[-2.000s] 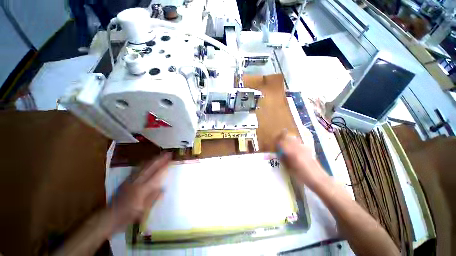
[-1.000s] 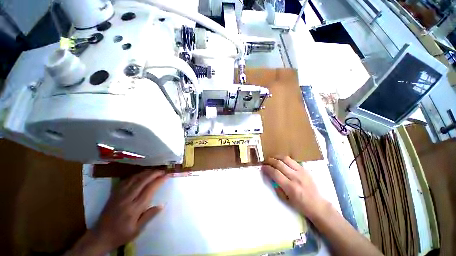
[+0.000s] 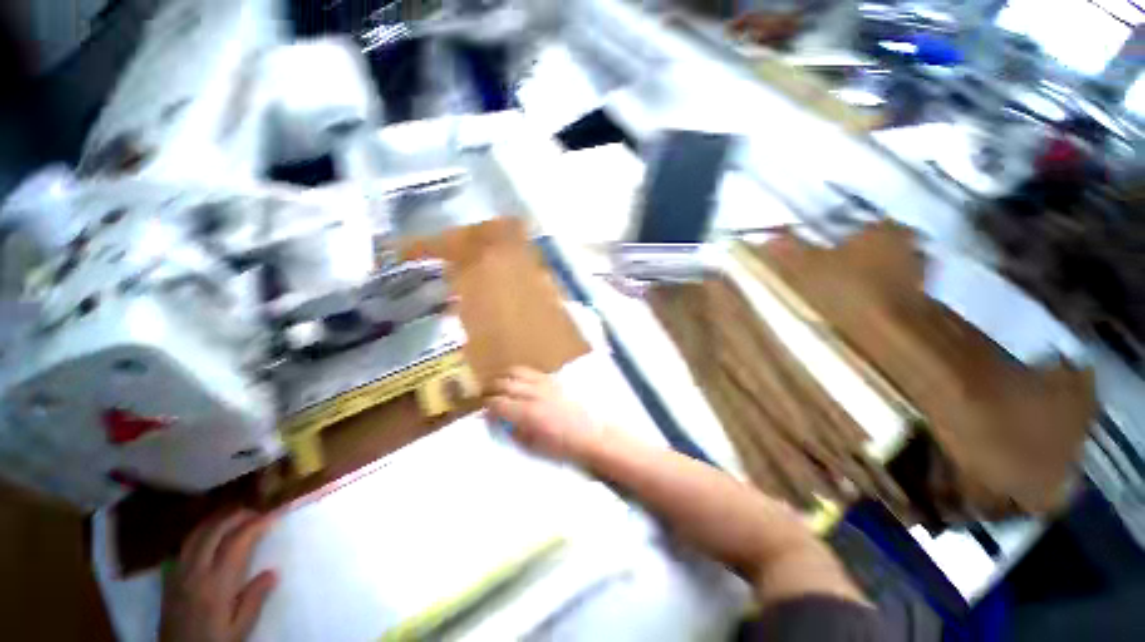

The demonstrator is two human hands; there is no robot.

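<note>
The view is blurred. The brown bag panel (image 3: 515, 301) lies under the machine head and sticks out to its right. The white positioning template (image 3: 414, 520) lies in front, its pink-red edge along the panel. The yellow clamp foot (image 3: 377, 408) stands over the panel. My left hand (image 3: 216, 583) rests on the template's left end, thumb apart, cut off by the bottom edge. My right hand (image 3: 540, 416) is at the template's right corner on the panel, fingers bent. A small teal bit of the awl (image 3: 505, 429) shows at its fingers; the rest is hidden.
The white pattern sewing machine (image 3: 138, 389) fills the left. A strap bundle (image 3: 753, 389) lies right of my right forearm, beside a pale, yellow-edged board (image 3: 829, 364). The dark-screened control panel (image 3: 684, 188) is behind it. More brown panels (image 3: 929, 364) lie far right.
The view has swung right and tilted, bringing the far-right panels into sight. Both hands had come to the template's machine-side edge and remain there, my right hand at the corner.
</note>
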